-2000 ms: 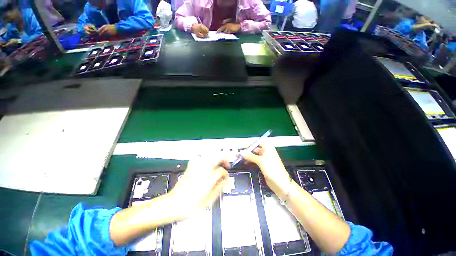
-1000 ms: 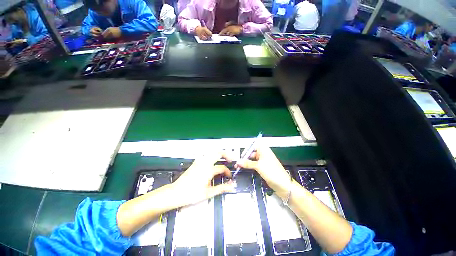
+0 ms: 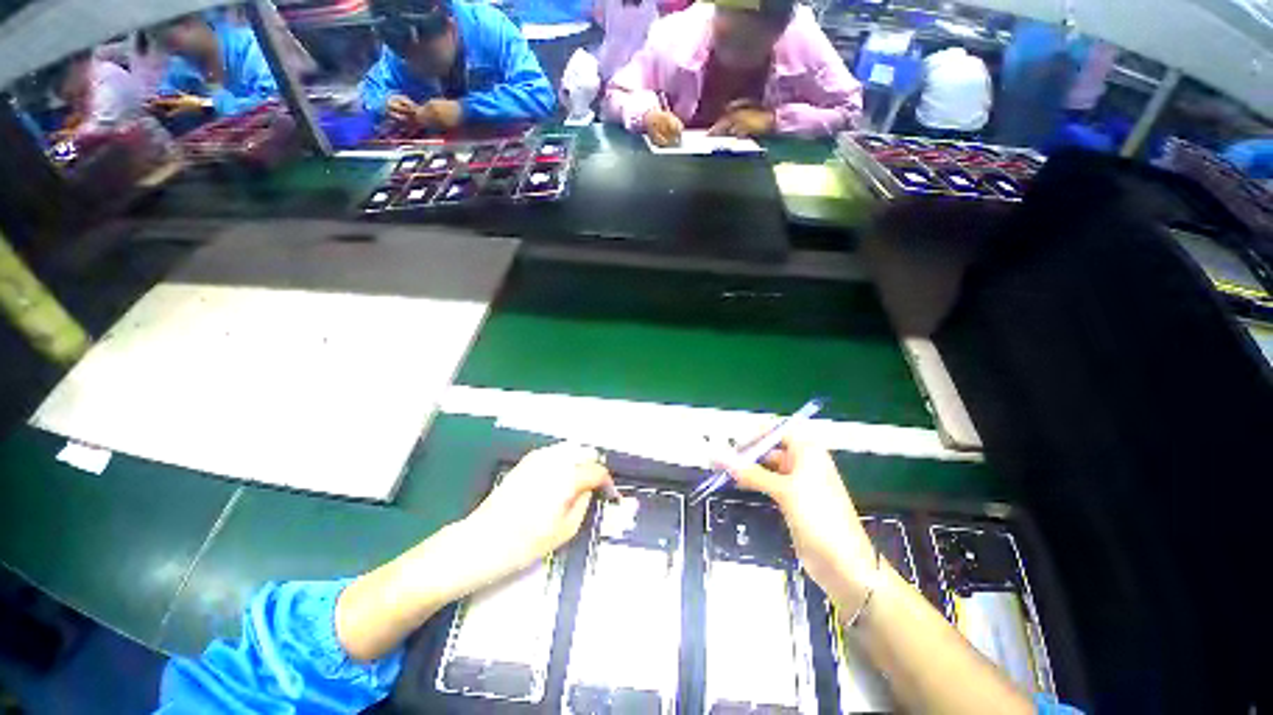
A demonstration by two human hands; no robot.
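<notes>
A black foam tray (image 3: 695, 587) with several phone housings lies in front of me. My left hand (image 3: 538, 506) is over the upper left of the tray, its fingertips together at the top of the second housing (image 3: 624, 622); whether they pinch something small cannot be told. My right hand (image 3: 799, 482) holds slim blue-purple tweezers (image 3: 758, 450), their tip pointing down left between the tops of the second and third housings. A pale patch shows on the second housing's black upper end.
A white board (image 3: 258, 377) lies at left. A white strip (image 3: 614, 419) runs behind the tray beside a recessed green surface (image 3: 698, 366). A tall black stack (image 3: 1117, 419) stands at right. People sit across the bench near phone trays (image 3: 482, 175).
The view has shifted, so the scene sits further right and lower. My hands have moved apart; the left is at the second housing's top, and the tweezers have come away from the left fingers.
</notes>
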